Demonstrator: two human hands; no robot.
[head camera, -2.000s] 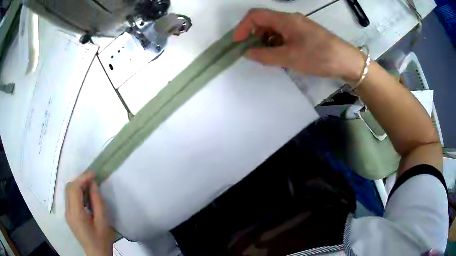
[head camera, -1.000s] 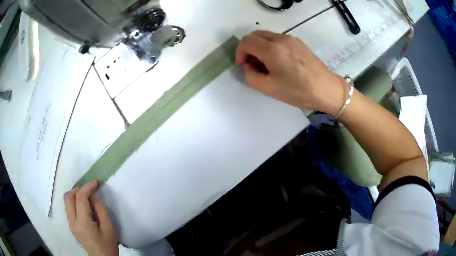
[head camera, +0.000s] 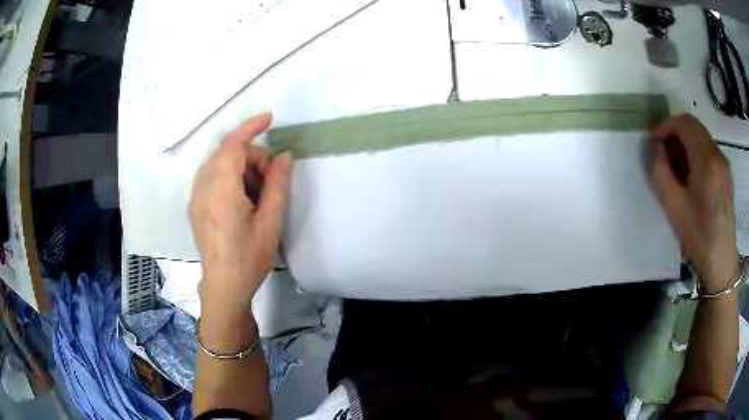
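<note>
The panel's white face (head camera: 484, 213) lies flat along the front of the table, its near edge over the dark lap. A green strip (head camera: 484, 117) with a lengthwise line runs along its far edge. My left hand (head camera: 242, 205) is at the strip's left end, thumb on the corner, index finger raised and apart; whether it grips the cloth is unclear. My right hand (head camera: 694, 184) has its fingers curled at the strip's right end, slightly blurred; its fingertips are partly hidden.
A white paper pattern (head camera: 246, 61) lies at the table's back left. Machine parts and the metal plate (head camera: 550, 20) are at the top right. Scissors (head camera: 723, 70) lie at the far right. Blue cloth (head camera: 90, 353) hangs lower left. Green cloth (head camera: 653, 361) is below at the right.
The view has turned, so the strip now runs nearly level. The left hand's index finger has lifted away from the strip. The blue cloth and the full scissors have come into view.
</note>
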